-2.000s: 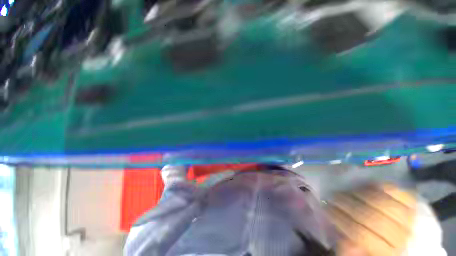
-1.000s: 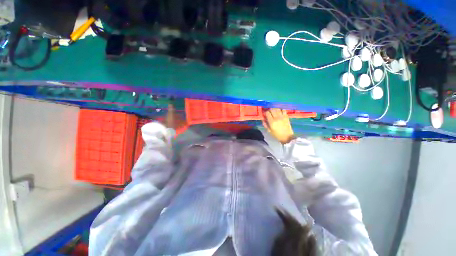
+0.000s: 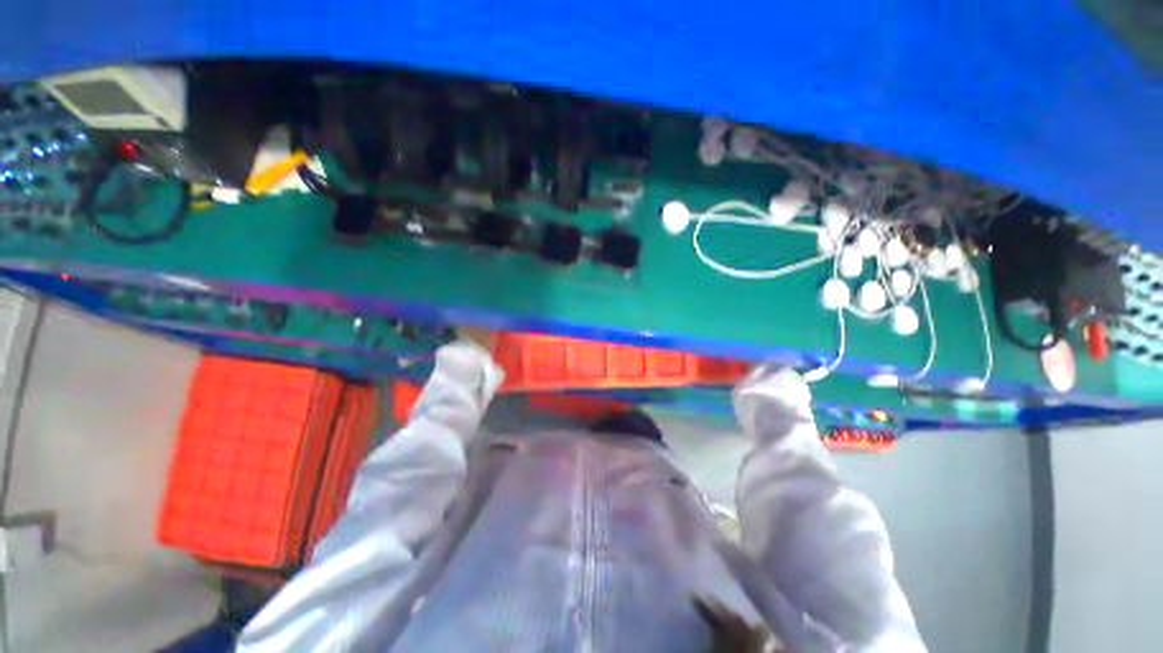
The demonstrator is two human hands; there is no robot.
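An orange-red compartment tray (image 3: 606, 365) lies under the front edge of the green-matted shelf, in front of my chest. Only its near part shows. My left hand (image 3: 480, 338) is at the tray's left end. Only a small patch of skin shows past the cuff, and its fingers are hidden. My right sleeve reaches the tray's right end, where the hand is hidden beneath the shelf edge. Whether either hand grips the tray cannot be told.
The shelf mat (image 3: 446, 283) holds small black square devices (image 3: 559, 242), white round pucks on thin leads (image 3: 871, 296), a cream box with a dark display (image 3: 121, 97) and a pink-white disc (image 3: 1057, 365). Orange trays (image 3: 242, 459) stand low at left. A blue upper tier (image 3: 574, 64) spans the top.
The head view has shifted, so the blue upper tier now fills the top. My right hand, seen on the tray's edge a second ago, has gone out of sight under the shelf edge.
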